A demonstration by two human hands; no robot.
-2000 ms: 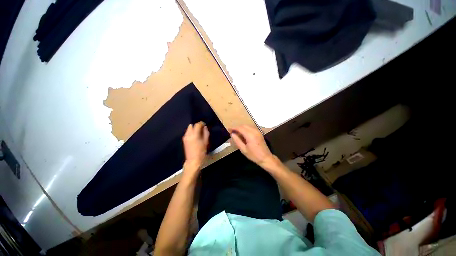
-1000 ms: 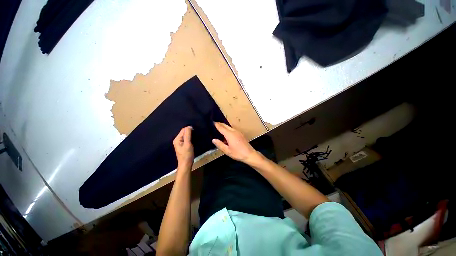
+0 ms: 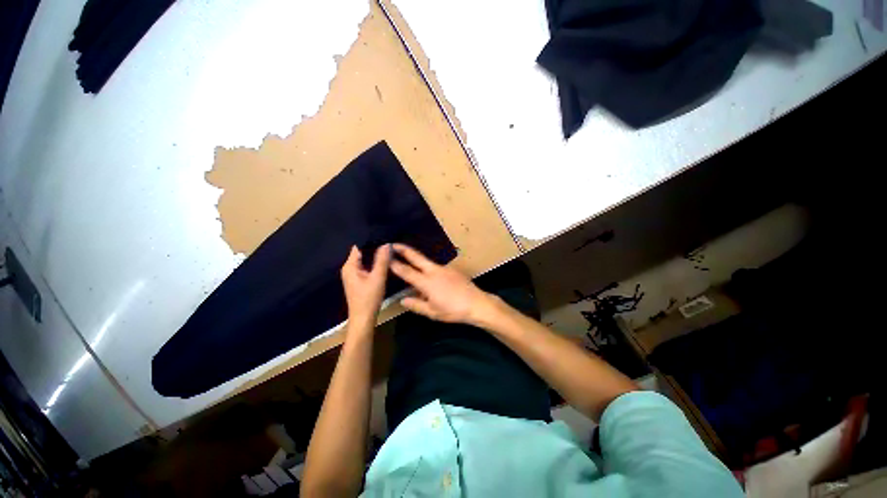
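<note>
A long dark fabric panel (image 3: 282, 277) lies along the near table edge, with a narrow rounded end at left and a broad, angled end near the table seam. My left hand (image 3: 365, 286) is over its near side, toward the broad end, with finger and thumb raised. My right hand (image 3: 438, 289) is just right of it, fingers spread, its fingertips meeting the left hand's over the fabric. Whether fabric is pinched between the fingertips cannot be told against the dark cloth.
A dark gathered fabric bundle (image 3: 112, 39) lies at the far left. Crumpled dark fabric (image 3: 647, 63) lies beyond the seam at upper right. A dark metal piece (image 3: 23, 284) is at the left edge. An open carton (image 3: 695, 306) stands below the table at right.
My right hand has moved left from the panel's right corner to my left hand, and its fingertips now meet the left hand's. The panel lies in nearly the same place.
</note>
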